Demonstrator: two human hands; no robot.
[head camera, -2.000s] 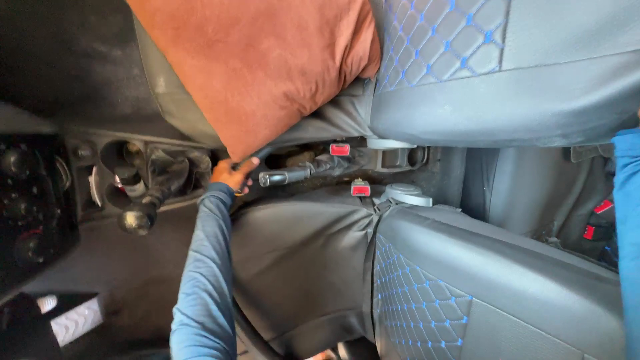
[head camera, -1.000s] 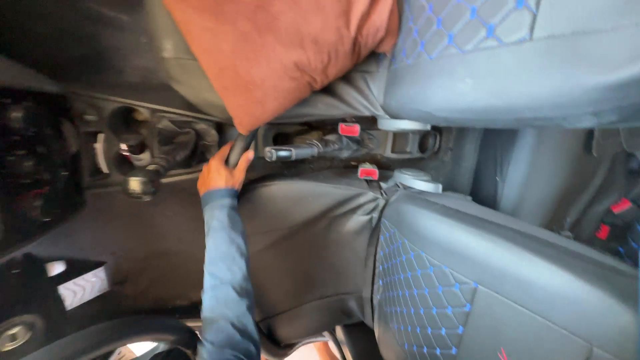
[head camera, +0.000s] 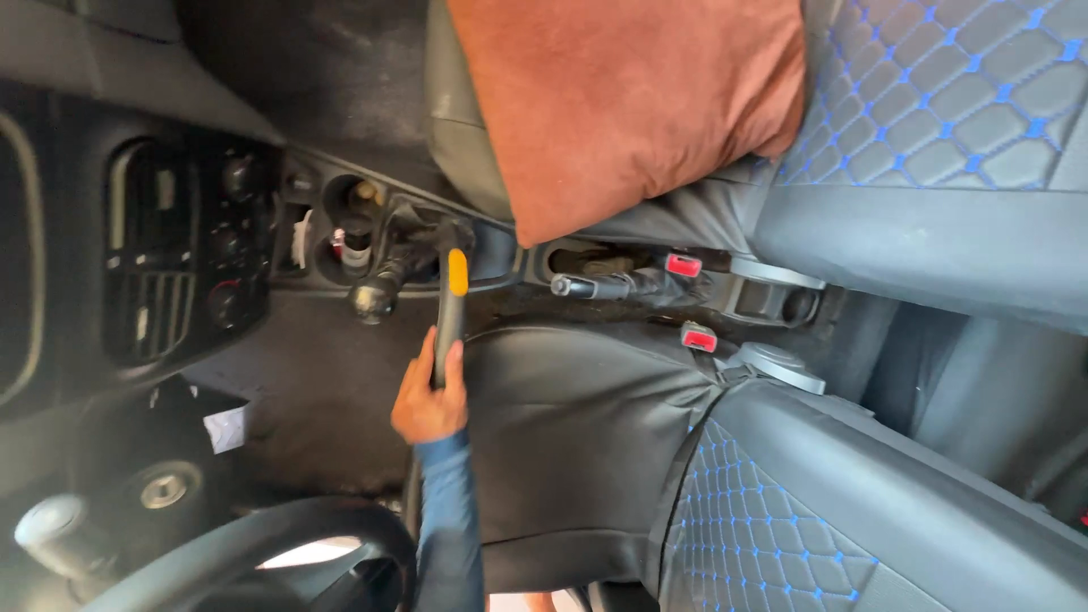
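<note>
My left hand (head camera: 432, 399), in a blue sleeve reaching up from the bottom, grips the lower end of a dark, slightly curved tool handle (head camera: 450, 314). A yellow inset (head camera: 458, 272) shows near its upper end. What is at the tool's far end blends with the dark console and cannot be told. The handle rises between the gear lever knob (head camera: 374, 299) at its left and the handbrake lever (head camera: 586, 286) at its right, above the edge of the centre console (head camera: 501, 276). My right hand is out of view.
A rust-coloured cushion (head camera: 629, 110) lies on the upper seat. The lower seat (head camera: 578, 442), two red seat-belt buckles (head camera: 683, 264) (head camera: 699, 337), the dashboard (head camera: 68, 255) and the steering wheel (head camera: 280, 527) surround the hand. Small items sit in the cup holders (head camera: 350, 246).
My left hand has moved away from the cushion's corner, down and toward the dashboard, still holding the dark tool. Its yellow inset now shows. The blue cloth at the right edge has left view.
</note>
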